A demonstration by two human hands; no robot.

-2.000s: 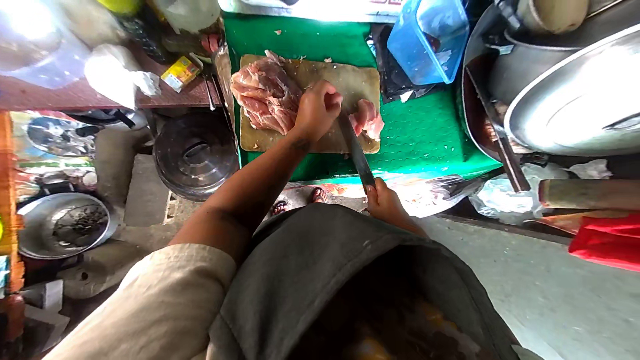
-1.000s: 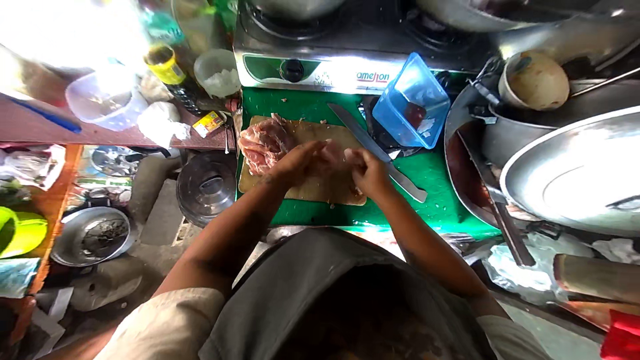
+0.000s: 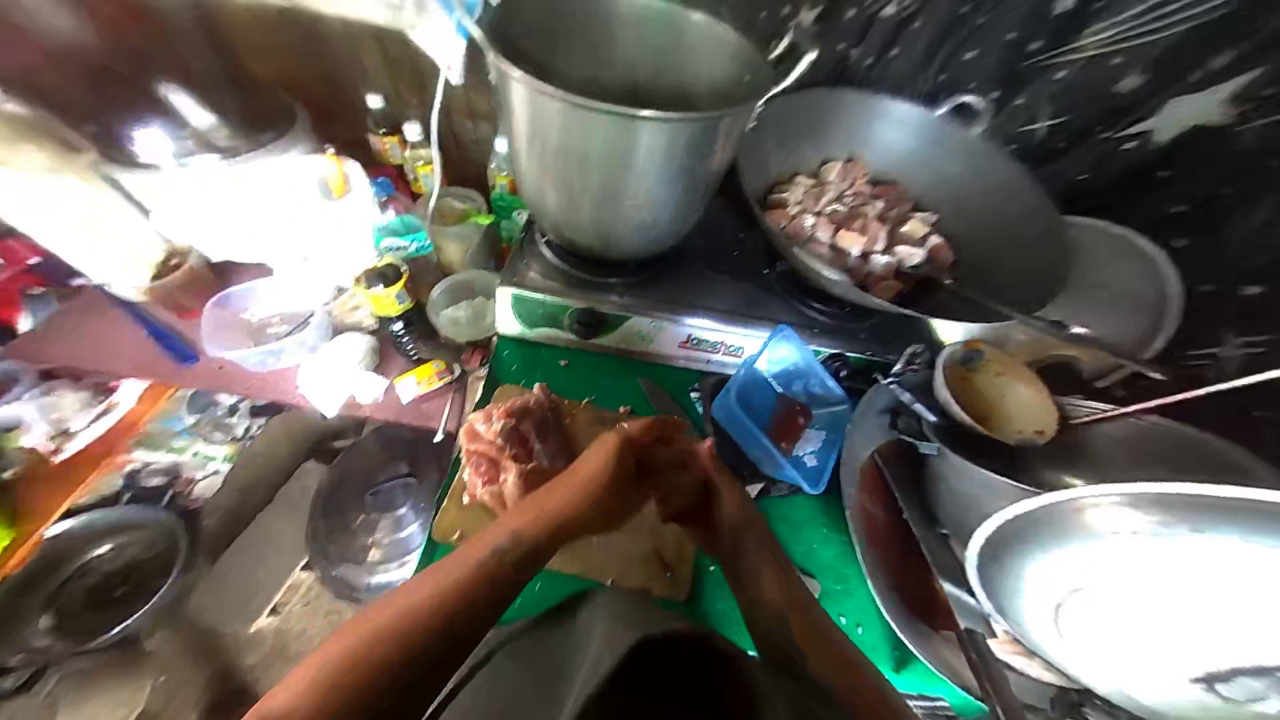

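Both hands meet above the right part of a wooden cutting board (image 3: 620,560) on a green surface. My left hand (image 3: 615,475) and my right hand (image 3: 700,490) close around what looks like a piece of raw meat, mostly hidden by the fingers and blurred. A large chunk of raw meat (image 3: 510,445) lies on the board's left side, beside my left wrist. Beyond the hands, a knife (image 3: 662,400) lies on the green surface, its blade partly in view and the rest hidden behind the hands.
Behind the board stands a gas stove (image 3: 620,330) with a tall metal pot (image 3: 610,150) and a wok (image 3: 1000,200) of meat chunks. A blue plastic basket (image 3: 775,400) is right of the hands. Pans and a metal lid (image 3: 1150,590) crowd the right; a lidded pot (image 3: 370,510) sits left.
Two seconds ago my right hand held the knife at the meat; one second ago the knife lay beyond the board and both hands were together. The view has tilted up to the stove.
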